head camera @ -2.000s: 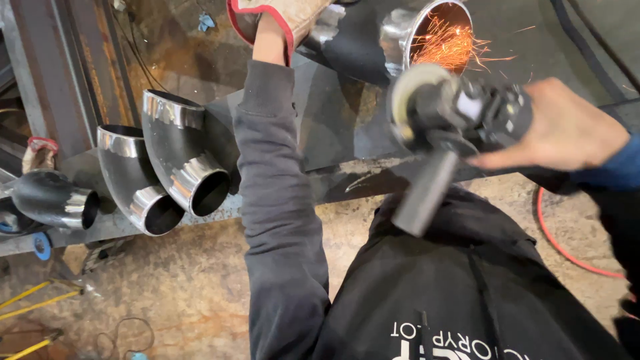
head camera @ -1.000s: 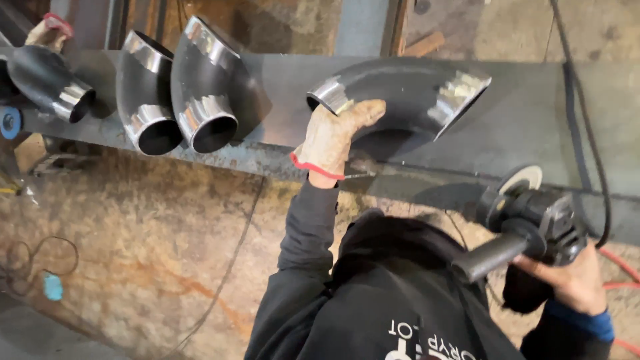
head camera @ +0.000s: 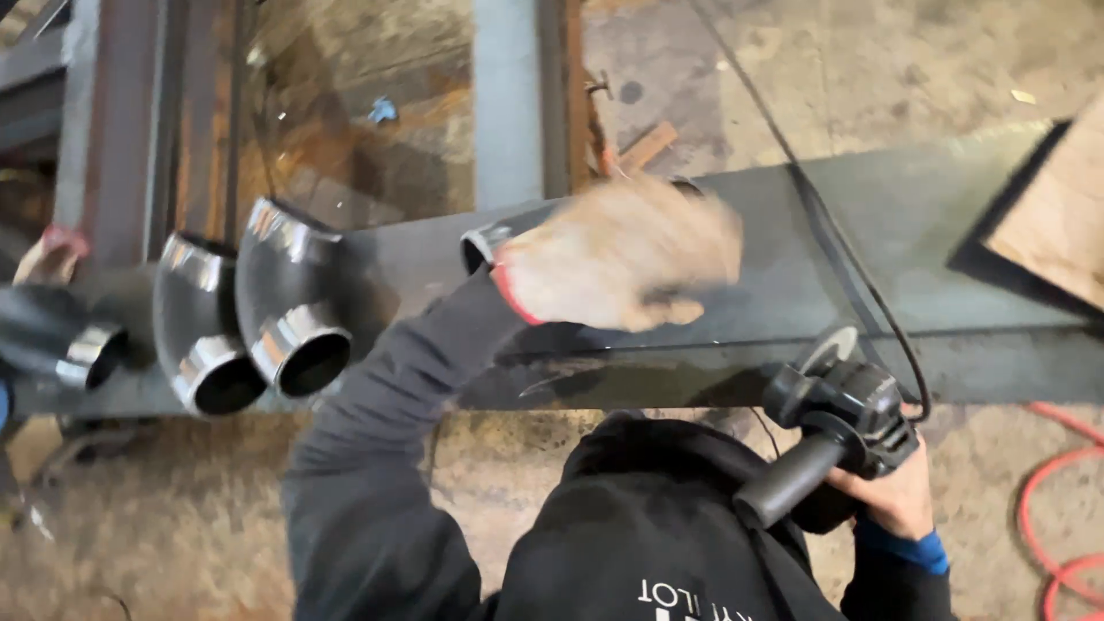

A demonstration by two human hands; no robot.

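My left hand (head camera: 617,250), in a pale work glove with a red cuff, is blurred over a black steel pipe elbow with a ground-bright end (head camera: 485,246). The glove hides most of the elbow, and whether its fingers grip it cannot be made out. My right hand (head camera: 897,492), ungloved, holds a black angle grinder (head camera: 849,414) in front of the steel beam's near edge; its side handle points down and left. Left of my left arm, two black pipe elbows (head camera: 285,302) (head camera: 203,328) with bright ends lie side by side on the beam.
The grey steel beam (head camera: 906,241) spans the view. A black cable (head camera: 802,172) crosses it to the grinder. Another elbow (head camera: 52,332) and a glove (head camera: 53,256) are at far left. A brown sheet (head camera: 1056,207) is at right, a red hose (head camera: 1031,509) on the floor.
Two seconds ago sparks flew at the elbow's bright end beside the grinder; none show now. The grinder has moved off the elbow toward my body. My left hand has shifted over the elbow since one second ago.
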